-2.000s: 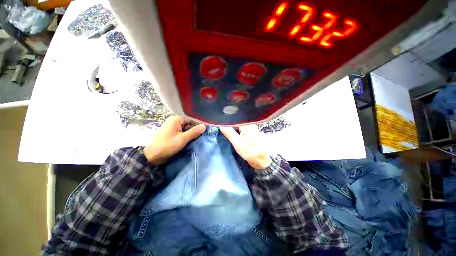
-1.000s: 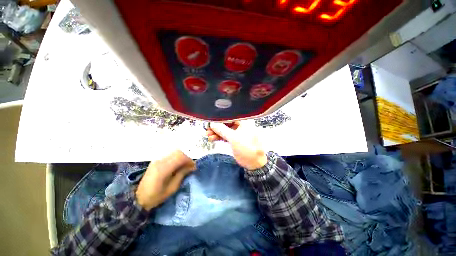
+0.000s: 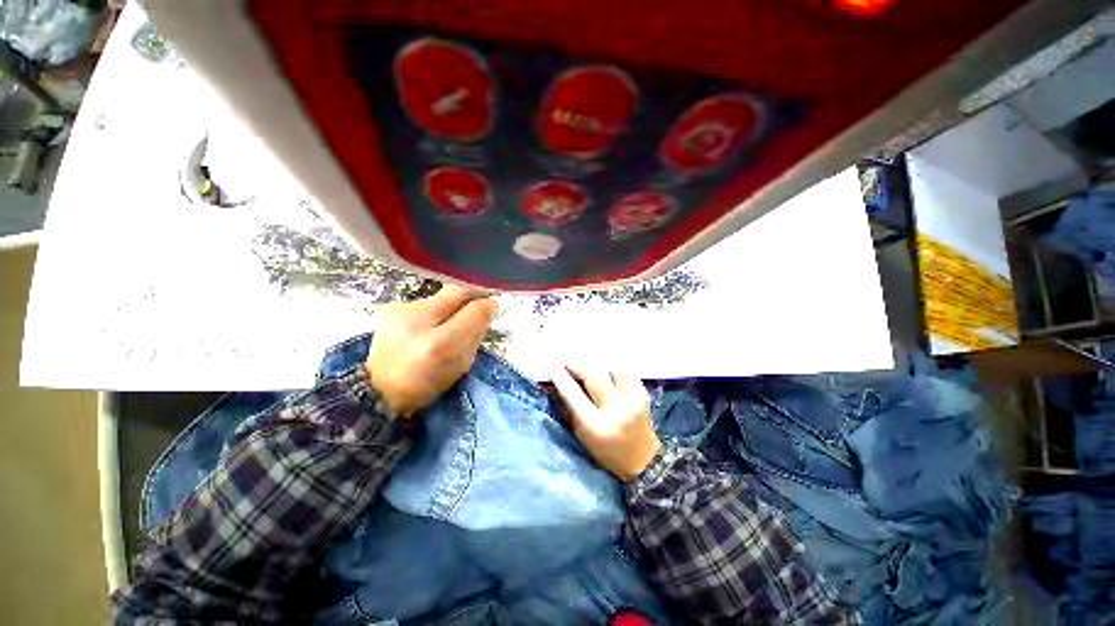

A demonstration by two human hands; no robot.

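Note:
The blue denim garment (image 3: 526,452) lies across the lap, its top edge at the table's front edge. My left hand (image 3: 428,349) is raised over the garment, fingers pinched together under the machine head's lower tip; whether they hold a small piece is hidden. My right hand (image 3: 605,416) is lower, thumb and finger pinching the garment's top edge. The button attaching machine's red control panel (image 3: 538,159) hangs above and hides the space behind the fingertips. A pile of small button caps (image 3: 324,263) lies left of the machine, darker small pieces (image 3: 666,290) right.
The white table (image 3: 758,330) curves around the machine. A pale ring-shaped roll (image 3: 208,177) lies on its left. A denim heap (image 3: 893,489) is beside the lap at right. A cream bin (image 3: 61,489) stands at left. A white box with yellow marking (image 3: 966,281) is at far right.
My right hand first let go of the cloth, worked under the machine head, then came down to the garment edge. My left hand dropped back, then rose to the head. The view has shifted.

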